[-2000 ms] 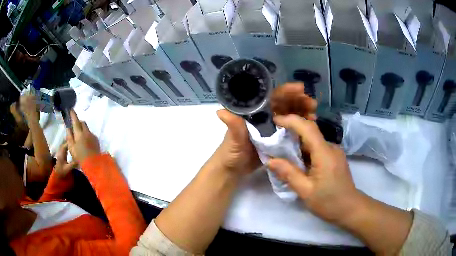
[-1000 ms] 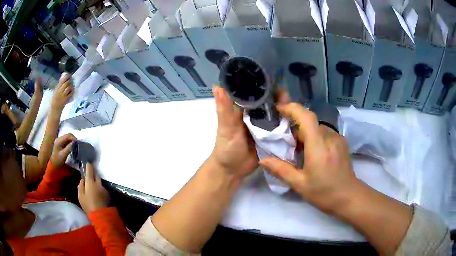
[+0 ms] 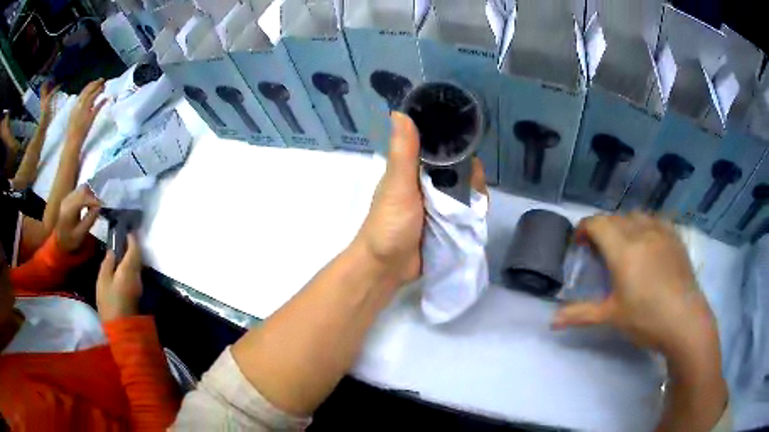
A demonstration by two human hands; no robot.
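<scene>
My left hand [image 3: 395, 207] holds a dark grey hair dryer [image 3: 444, 122] upright, its round ribbed end facing me. A whitish, limp bag [image 3: 455, 261] wraps its handle; the head and upper neck stick out. A second dryer lies on the bench to the right, its dark barrel head [image 3: 540, 251] bare and its handle in a translucent bag [image 3: 586, 274]. My right hand [image 3: 645, 274] is spread around that bagged handle, thumb and fingers apart, slightly blurred. Whether it touches the bag is hard to tell, and it partly hides the handle.
A row of open blue-grey retail boxes [image 3: 540, 156] stands behind the dryers. White sheeting [image 3: 278, 228] covers the bench. Whitish bags [image 3: 755, 304] lie at the right edge. At left, a person in orange sleeves [image 3: 139, 363] handles another dryer; closed boxes [image 3: 160, 145] lie beyond.
My right hand has left the held dryer's bag and moved right to the lying dryer. My left hand still holds its dryer. The view has shifted, and the neighbour's hands have moved.
</scene>
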